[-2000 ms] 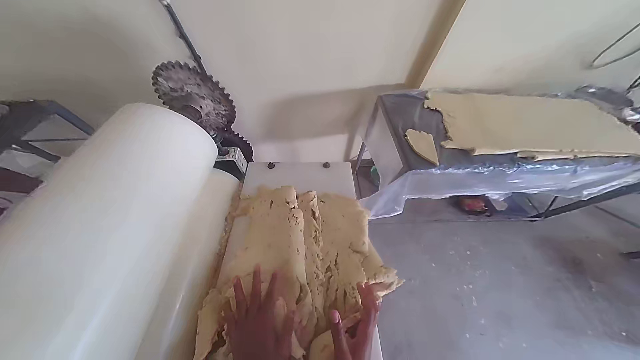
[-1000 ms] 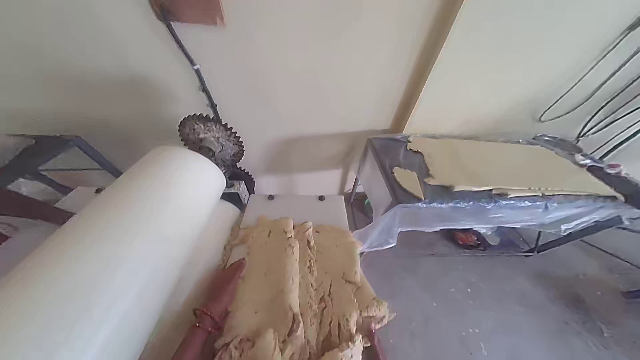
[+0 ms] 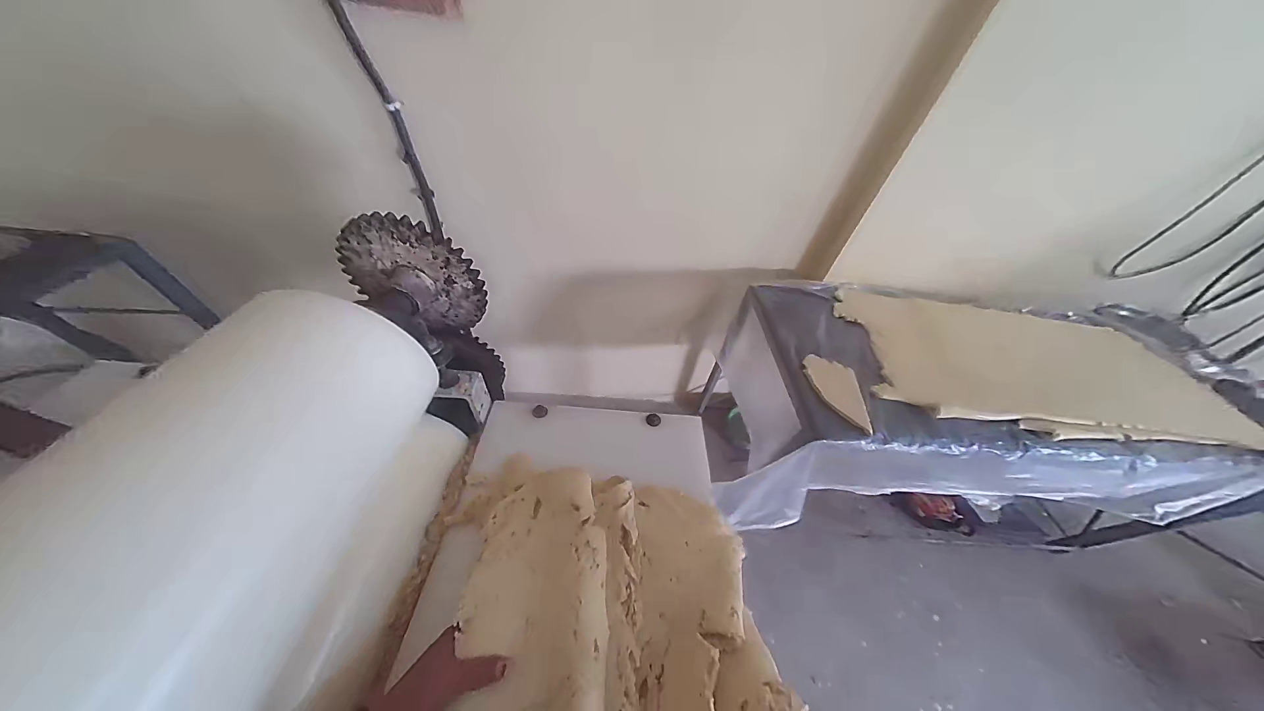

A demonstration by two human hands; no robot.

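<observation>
A thick, folded slab of tan dough (image 3: 553, 573) with a rough, cracked surface lies on the white board (image 3: 592, 430) beside the large white rollers (image 3: 247, 474). My left hand (image 3: 444, 676) is at the bottom of the view, at the dough's left edge, with its thumb over the dough; its other fingers are hidden, so its grip cannot be told. My right hand is not visible. Crumbs of dough line the gap between the lower roller and the board.
A toothed metal gear (image 3: 413, 269) stands at the rollers' far end by the wall. To the right, a table covered with plastic sheet (image 3: 908, 469) bears a flat dough sheet (image 3: 1027, 370) and a small dough piece (image 3: 837, 393). A metal frame (image 3: 168, 281) stands at far left.
Two seconds ago both hands lay spread on top of the dough. My left hand has since moved to its left edge, and my right hand has gone out of sight. The view has shifted.
</observation>
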